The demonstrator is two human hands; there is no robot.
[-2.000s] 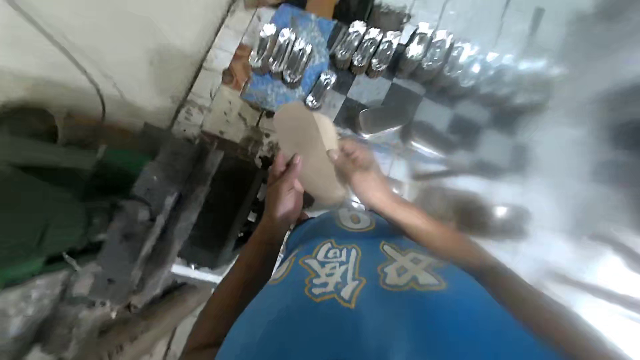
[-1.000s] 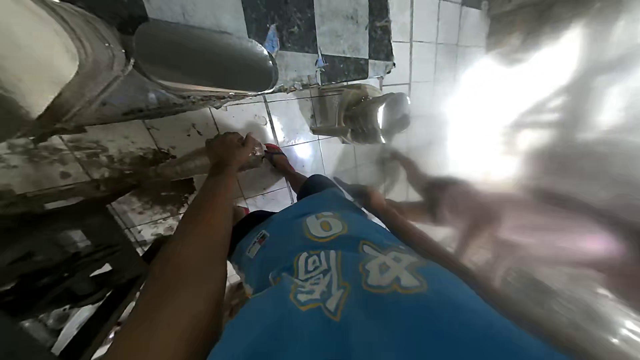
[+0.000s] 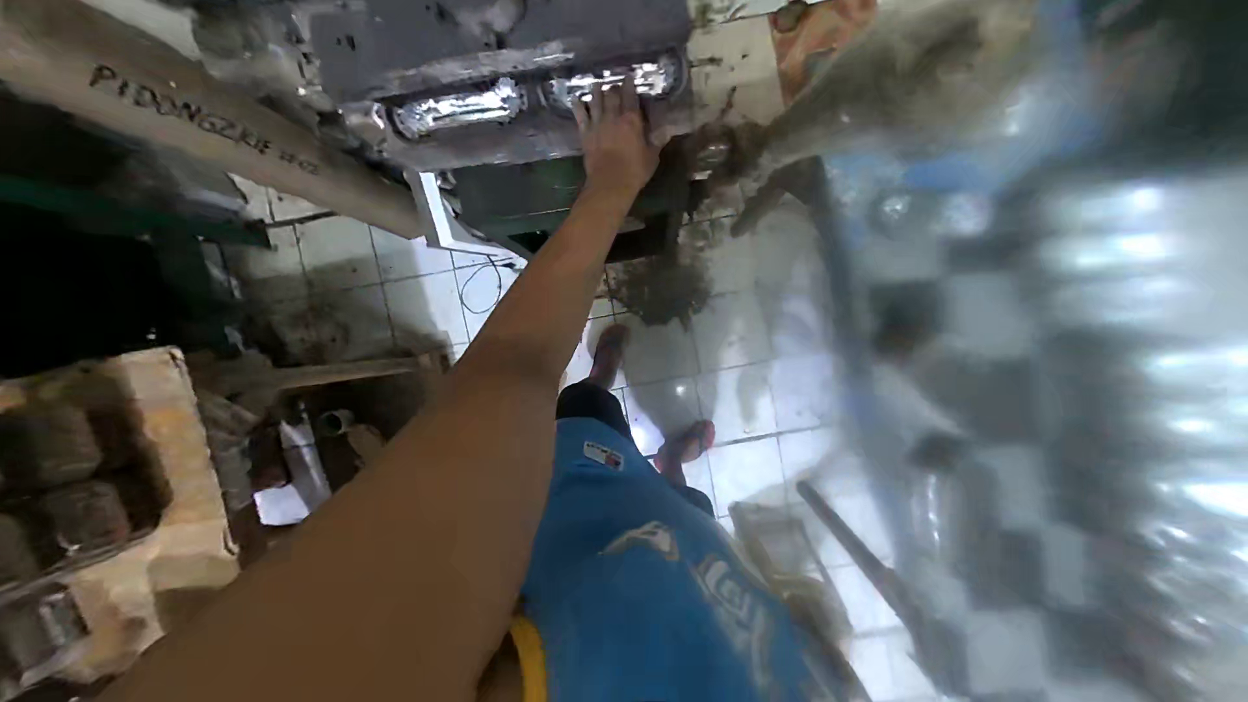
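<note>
At the top, a dark metal block (image 3: 487,39) has two oblong recesses holding shiny silver metal. My left arm reaches up from the lower left. The fingers of my left hand (image 3: 614,132) are spread and lie on the right-hand silver piece (image 3: 658,76), with no grasp around it. Beside it, to the left, the other silver piece (image 3: 458,108) lies uncovered in its recess. Part of the right-hand piece is hidden under my fingers. My right hand is not in view.
A thick brown pole (image 3: 244,127) bearing writing slants along the upper left. A worn box (image 3: 161,429) with dark blocks stands at lower left. On the right, a checkered surface (image 3: 990,322) with blurred shiny objects appears. My feet are on white floor tiles (image 3: 741,390).
Two seconds ago both my hands held a beige sole-shaped piece; now my left hand is on silver metal in the block, and my right hand is out of view. The view has swung widely.
</note>
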